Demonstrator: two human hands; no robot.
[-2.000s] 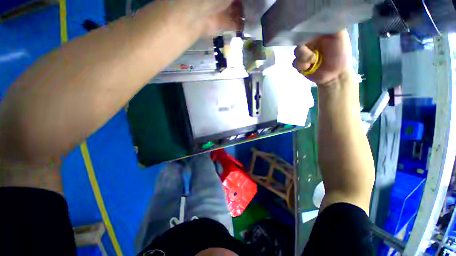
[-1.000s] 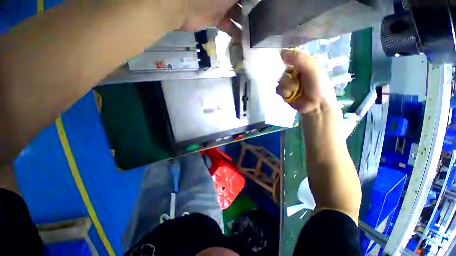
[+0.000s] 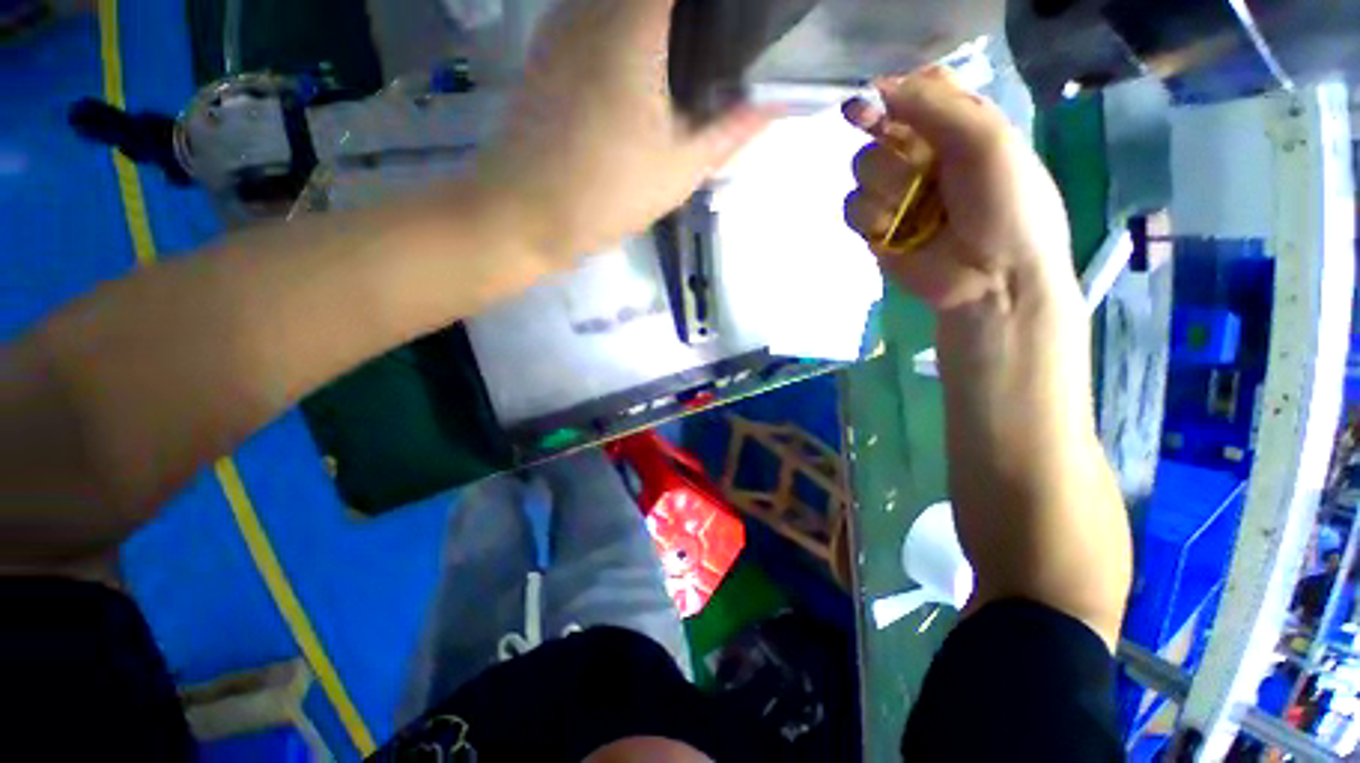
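The grey metal horn [image 3: 850,42] is at the top of the view, with a thin pale edge of film along its lower side. My left hand [image 3: 604,142] is at the horn's left end, blurred; its fingertips are partly hidden. My right hand [image 3: 970,187] is at the horn's lower right, fingers curled, with a yellow rubber band [image 3: 913,216] looped around them. Its thumb and forefinger tips meet at the pale edge; whether they pinch film is unclear. Overexposed white sheets [image 3: 798,246] lie below, on the right of the machine base [image 3: 559,336].
The slotted clamp bar [image 3: 694,276] is bolted on the base. A green button [image 3: 559,438] is on its front edge. A white film roll [image 3: 937,552] lies on the green bench [image 3: 895,447] at right. A red stool [image 3: 694,537] stands below. The black cylinder [image 3: 1148,45] is at top right.
My left hand has come down and to the right across the machine, now covering the fixture area. My right hand has risen to the horn's lower edge, the rubber band still on its fingers.
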